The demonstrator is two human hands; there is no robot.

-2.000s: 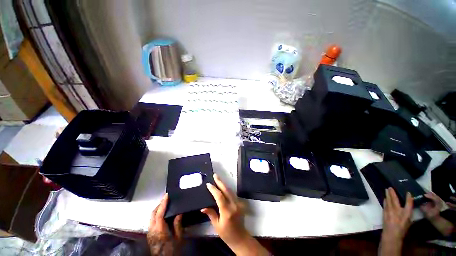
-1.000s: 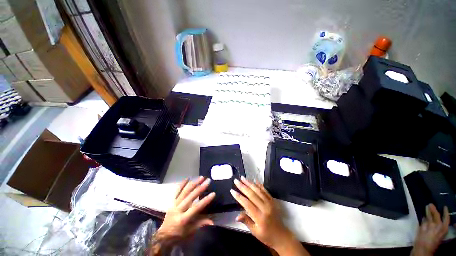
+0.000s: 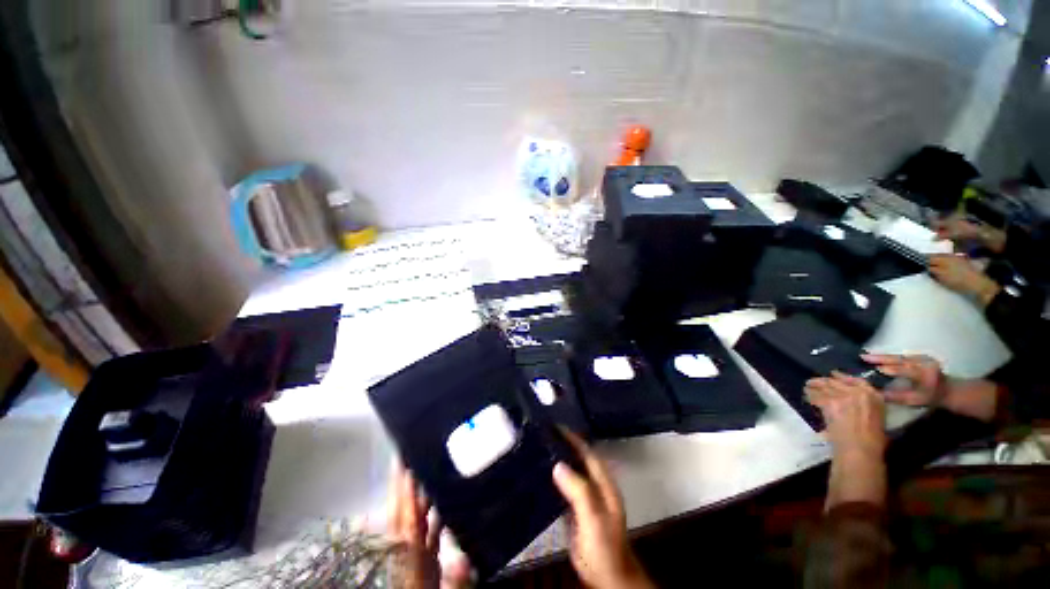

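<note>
A black box (image 3: 443, 397) with a rounded white item (image 3: 481, 441) in its face is held raised and tilted between my two hands. My left hand (image 3: 417, 529) is at its lower left edge, partly hidden by the box and cut off by the frame's bottom. My right hand (image 3: 596, 518) grips its right edge. Behind it three black boxes stand in a row, such as the one at right (image 3: 705, 380), each with a white item. The held box partly covers the leftmost. The ribbed stack of black trays (image 3: 230, 489) is at the left.
Stacked black boxes (image 3: 656, 247) stand beyond the row. Silvery small parts (image 3: 518, 328) lie left of them. A blue-handled kettle (image 3: 288, 219), a yellow-based bottle (image 3: 354, 221) and an orange-topped bottle (image 3: 633, 146) stand by the wall. Another person's hands (image 3: 858, 403) are on a black box at right.
The black box has been lifted off the table and tilted, moving towards the row, with my hands now gripping its sides. The view has turned right.
</note>
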